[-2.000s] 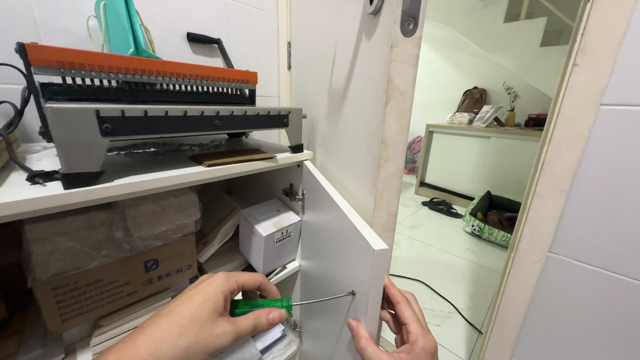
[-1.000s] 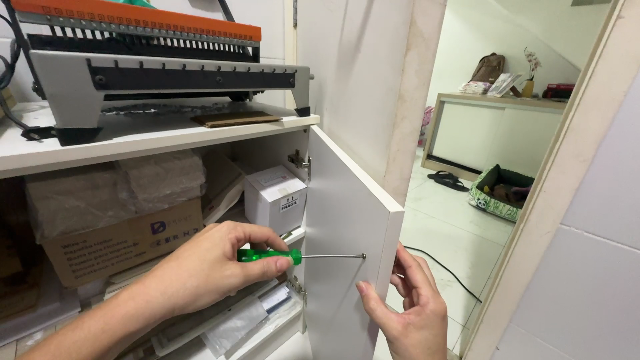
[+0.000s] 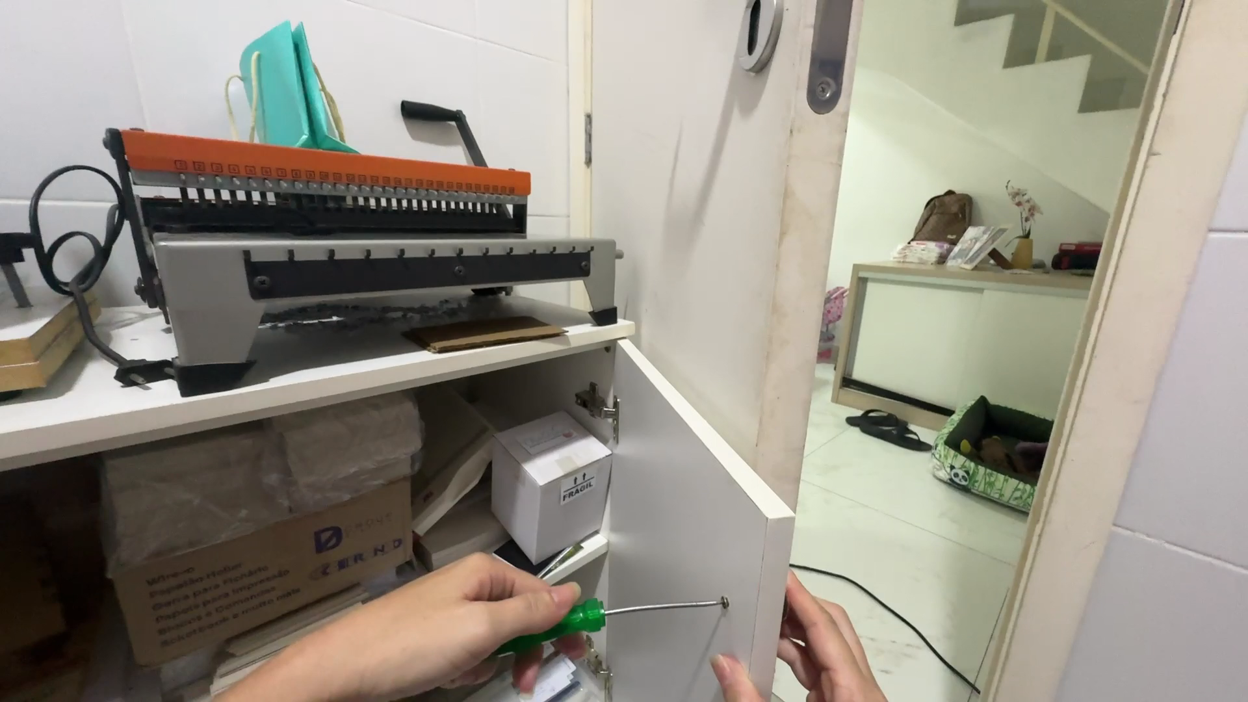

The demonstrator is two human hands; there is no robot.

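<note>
My left hand (image 3: 458,624) grips the green handle of a screwdriver (image 3: 570,624). Its metal shaft runs to the right, and the tip meets a small screw (image 3: 724,603) in the inner face of a white cabinet door (image 3: 692,517). The door stands open on metal hinges (image 3: 597,405). My right hand (image 3: 819,643) holds the door's free edge, with the thumb on the inner face and the other fingers around the outer side, partly hidden by the panel.
A binding machine (image 3: 390,268) stands on the cabinet top, with a brown cardboard piece (image 3: 483,333) beside it. Inside are a white box (image 3: 551,487) and a cardboard carton (image 3: 263,575). A room door (image 3: 702,195) stands behind the cabinet door. A black cable (image 3: 877,614) crosses the floor.
The screwdriver stays at the screw and both hands keep their holds. The fingers of my left hand have shifted somewhat around the handle. The view has tilted and shifted.
</note>
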